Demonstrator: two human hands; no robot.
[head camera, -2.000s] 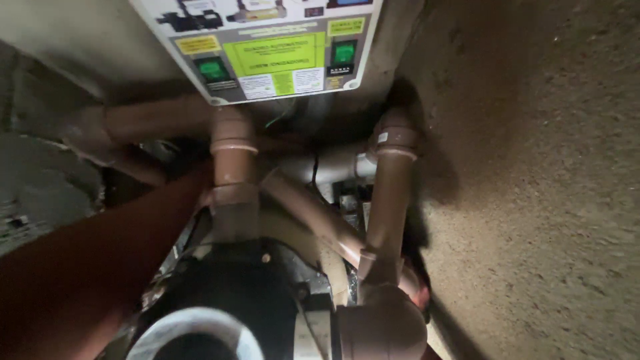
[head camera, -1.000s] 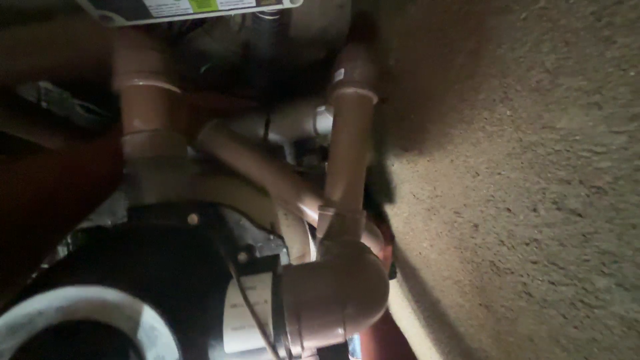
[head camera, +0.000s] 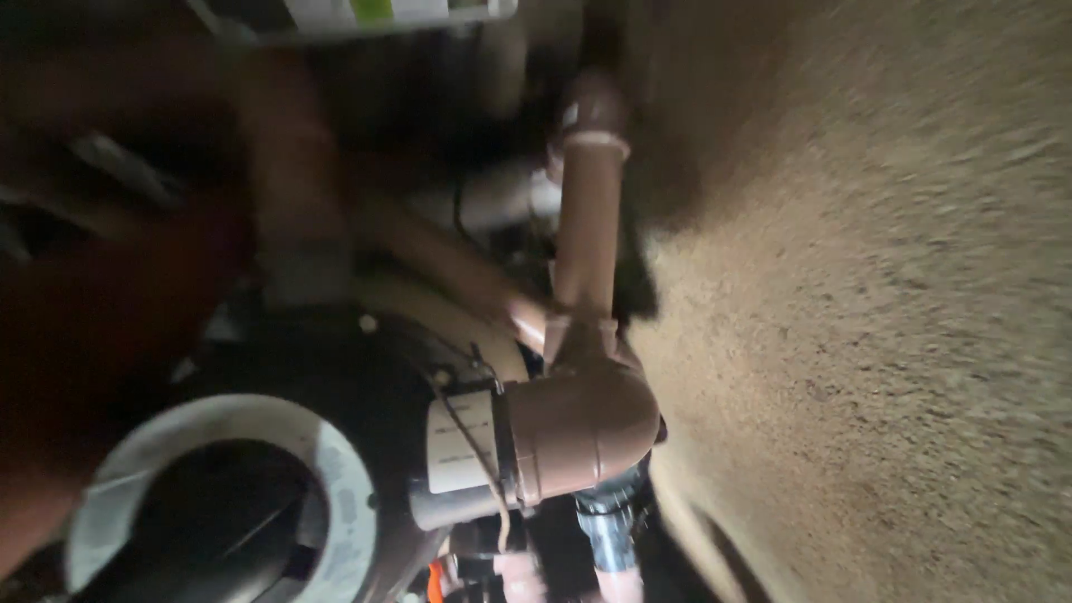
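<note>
A blurred forearm (head camera: 50, 402), seemingly my left, runs along the left side; no left hand can be made out in the dark. My right hand is not visible either. A brown plastic elbow pipe fitting (head camera: 586, 427) joins an upright brown pipe (head camera: 589, 226) at centre. Left of it lies a black housing with a pale label (head camera: 462, 444) and a thin cable (head camera: 469, 440) across it. A light grey ring (head camera: 352, 494) sits at lower left. Below the elbow is a shiny transparent or bluish fitting (head camera: 611, 536) with a pinkish end.
A rough wall (head camera: 879, 335) stands close on the right. A slanting brown pipe (head camera: 444, 260) and another upright pipe (head camera: 293, 167) cross the dark space behind. The edge of a panel (head camera: 368, 25) bearing labels shows at the top. A small orange part (head camera: 435, 582) is at the bottom.
The view has shifted down and right, so the panel is mostly out of frame. The reddish, skin-like patch behind the right pipe in the earlier frames no longer shows there.
</note>
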